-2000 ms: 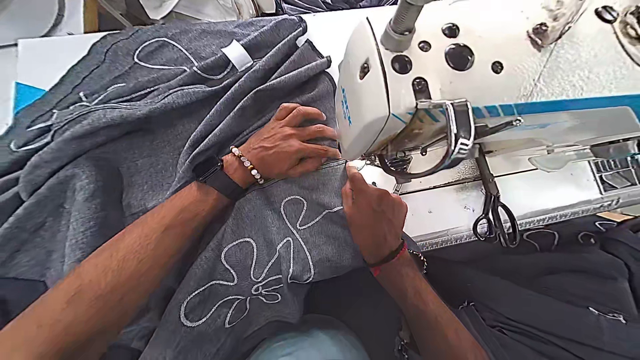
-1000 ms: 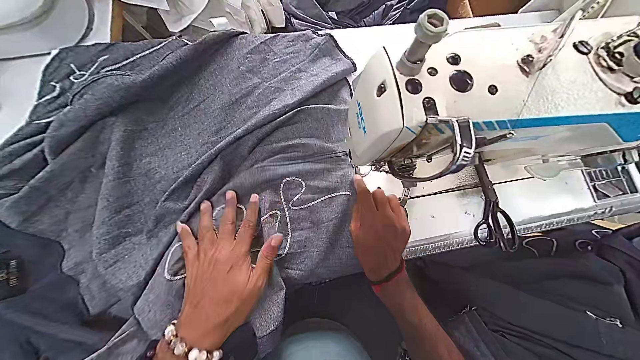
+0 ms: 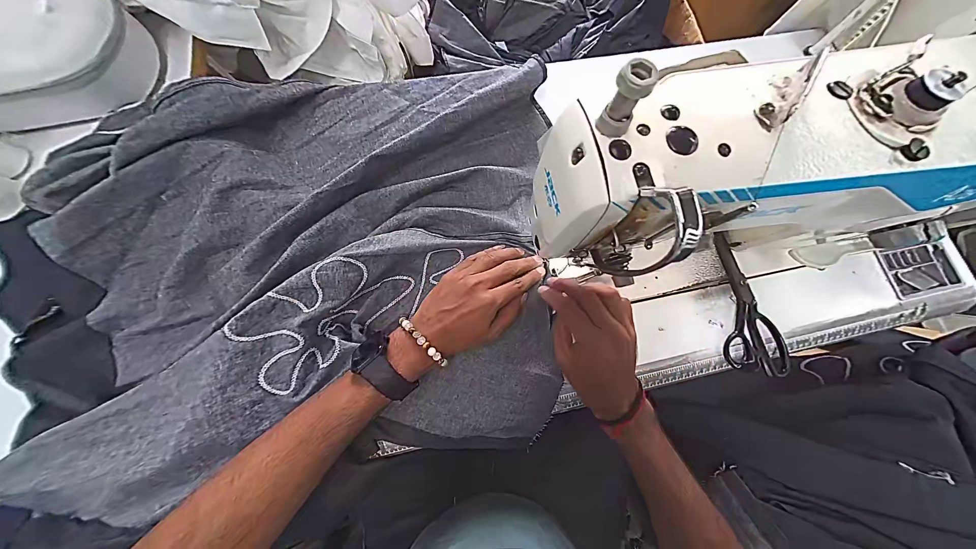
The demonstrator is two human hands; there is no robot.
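Note:
A grey fabric piece [image 3: 305,198] with white looping cord embroidery [image 3: 278,335] is spread left of a white Jack sewing machine [image 3: 732,145]. My left hand [image 3: 480,297] lies on the fabric, its fingertips at the edge near the presser foot [image 3: 572,268]. Close beside it, my right hand [image 3: 595,328] pinches the fabric edge between thumb and index finger, just in front of the foot. The needle is hard to make out.
Black scissors [image 3: 751,328] lie on the machine bed, handles over its front edge. Dark fabric [image 3: 823,442] is at the lower right. White cut pieces [image 3: 305,38] are heaped at the upper left, with a dark garment [image 3: 549,27] behind the machine table.
My left hand has moved from flat on the embroidery, up and right to the fabric edge by the presser foot. The fabric lies differently, with the embroidery farther left of the machine.

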